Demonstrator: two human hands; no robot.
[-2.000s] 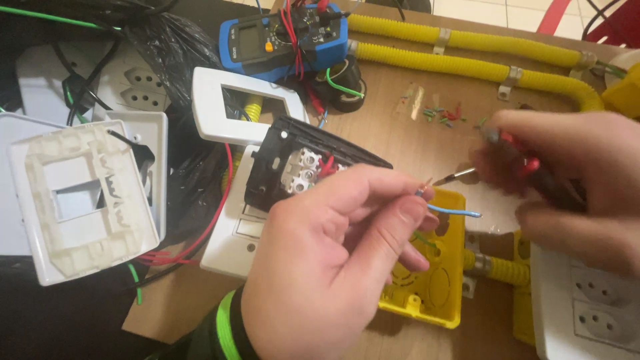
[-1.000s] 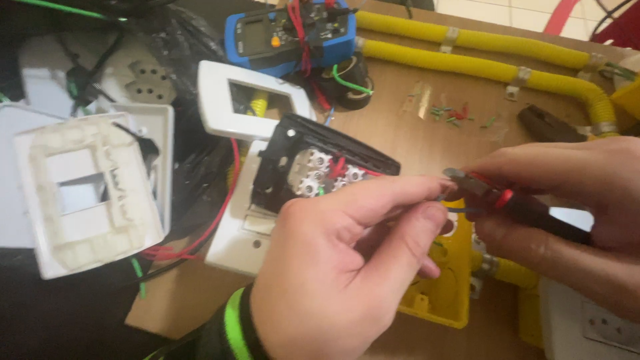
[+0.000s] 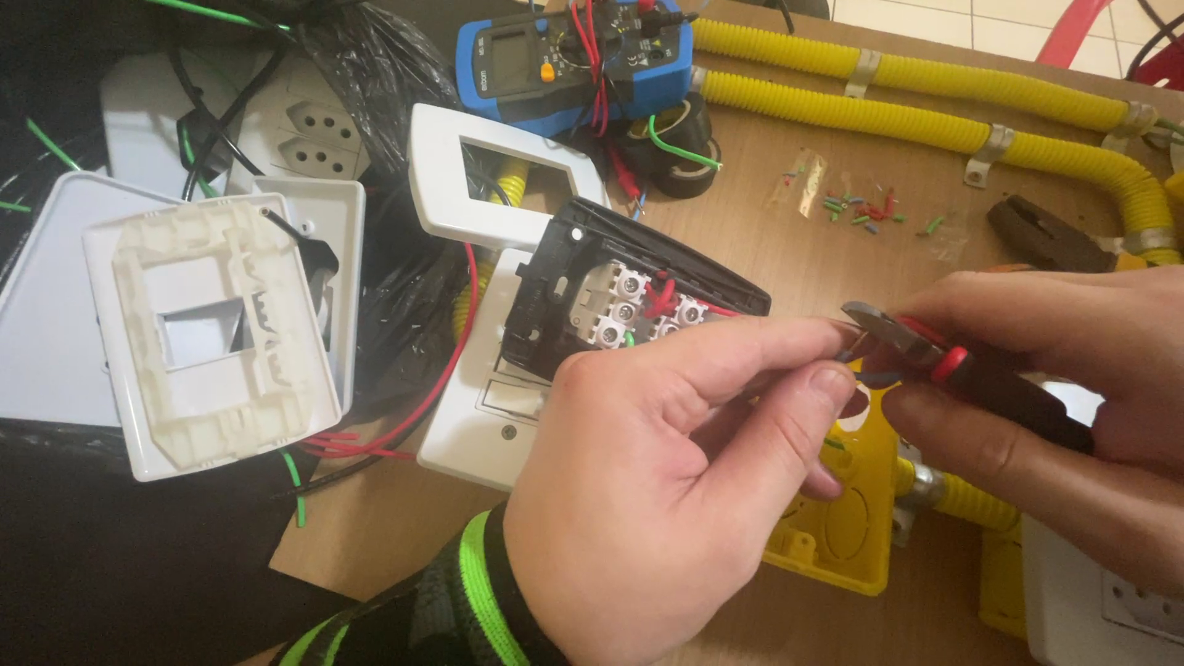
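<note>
Between thumb and forefinger, my left hand [image 3: 684, 462] pinches a blue wire [image 3: 877, 377] near its end. My right hand [image 3: 1045, 388] grips diagonal cutting pliers [image 3: 962, 365] with red and black handles, their jaws at the wire beside my left fingertips. Whether the jaws touch the wire is hard to tell. Behind my left hand, a black module frame [image 3: 546, 305] holds white screw terminals [image 3: 629, 301] with red and green wires. Below both hands sits a yellow electrical box [image 3: 856, 536], partly hidden.
A blue multimeter [image 3: 518, 69] lies at the back beside a roll of black tape [image 3: 680, 153]. Yellow corrugated conduits [image 3: 869, 116] are clamped to the wooden board. Combination pliers [image 3: 1045, 236] and small wire offcuts [image 3: 865, 211] lie at right. White cover plates [image 3: 213, 333] are stacked at left.
Two seconds ago my right hand was farther from my left, with the tool pointing at the wire. The cutting pliers' jaws are now close to my left fingertips.
</note>
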